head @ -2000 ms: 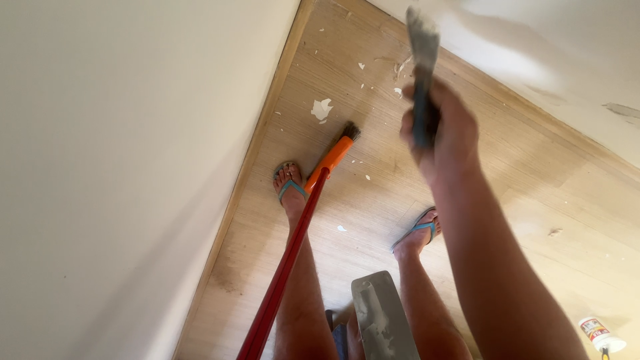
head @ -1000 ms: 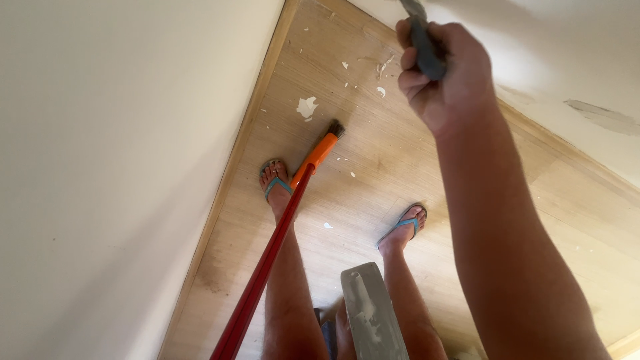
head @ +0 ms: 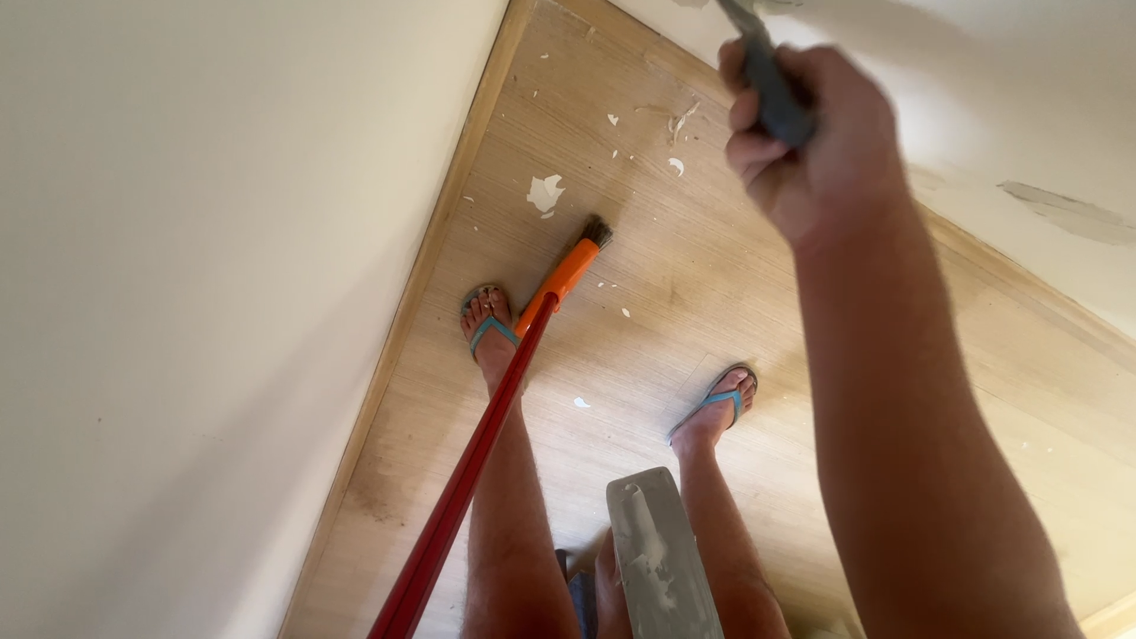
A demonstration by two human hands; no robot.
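My right hand (head: 825,142) is closed around the dark handle of a putty knife (head: 772,84), at the upper right beside the wall; its blade runs past the top edge. Low in the middle, a grey plastering trowel or hawk (head: 661,559) bears smears of white filler. Part of my left hand (head: 611,577) seems to show beside it, but its grip is mostly hidden. A broom with an orange head (head: 568,275) and a red handle (head: 470,453) slants across the view, its dark bristles on the floor near my foot.
White paint or plaster flakes (head: 545,193) lie scattered on the wood-look floor (head: 657,257). My feet in blue flip-flops stand apart. A wooden baseboard (head: 444,213) edges the left wall (head: 222,222); the right wall (head: 1021,115) has a grey filler patch (head: 1069,213).
My right hand has risen toward the top of the view with the putty knife, whose blade tip showed two seconds ago. A white container at the lower right has left the view.
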